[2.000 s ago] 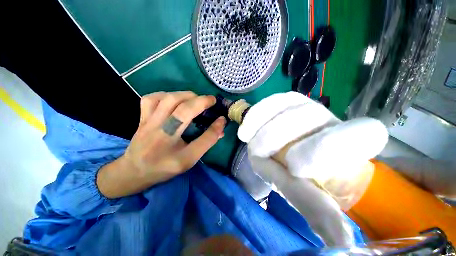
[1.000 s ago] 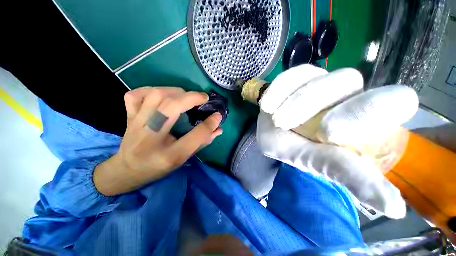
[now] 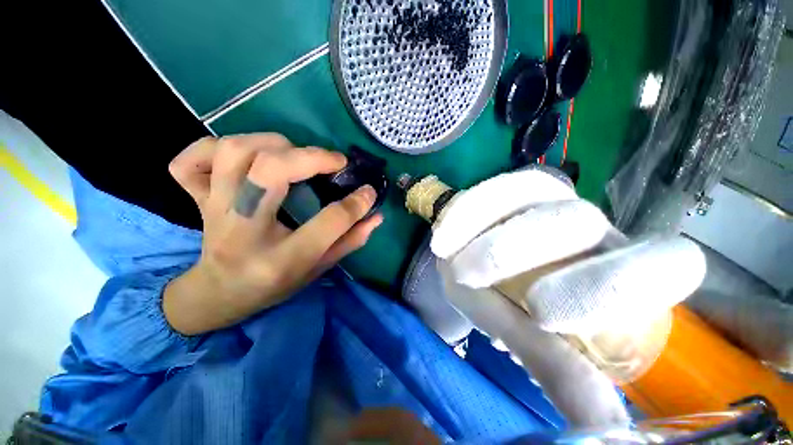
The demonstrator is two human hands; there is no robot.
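My bare left hand (image 3: 265, 213) pinches a round black housing (image 3: 361, 178) between thumb and fingertips over the green bench. My right hand (image 3: 556, 252), in a white knit glove, is closed around the electric screwdriver, whose orange body (image 3: 704, 369) runs to the lower right. Its beige taped collar (image 3: 426, 196) and short dark tip point left at the housing, with a small gap between them. The silver screw plate (image 3: 409, 104) lies above, with tiny black screws (image 3: 435, 30) heaped near its top. My fingers hide part of the housing.
Several loose black housings (image 3: 525, 92) lie right of the screw plate by the red lines. Clear shiny plastic trays (image 3: 696, 113) stand at the right. A round grey disc (image 3: 430, 295) lies below the screwdriver nose, partly covered by my glove. My blue smock fills the bottom.
The screwdriver nose has moved from the housing to the screw plate's lower edge, then back down beside the housing. My left hand has shifted slightly left and up, still pinching the housing.
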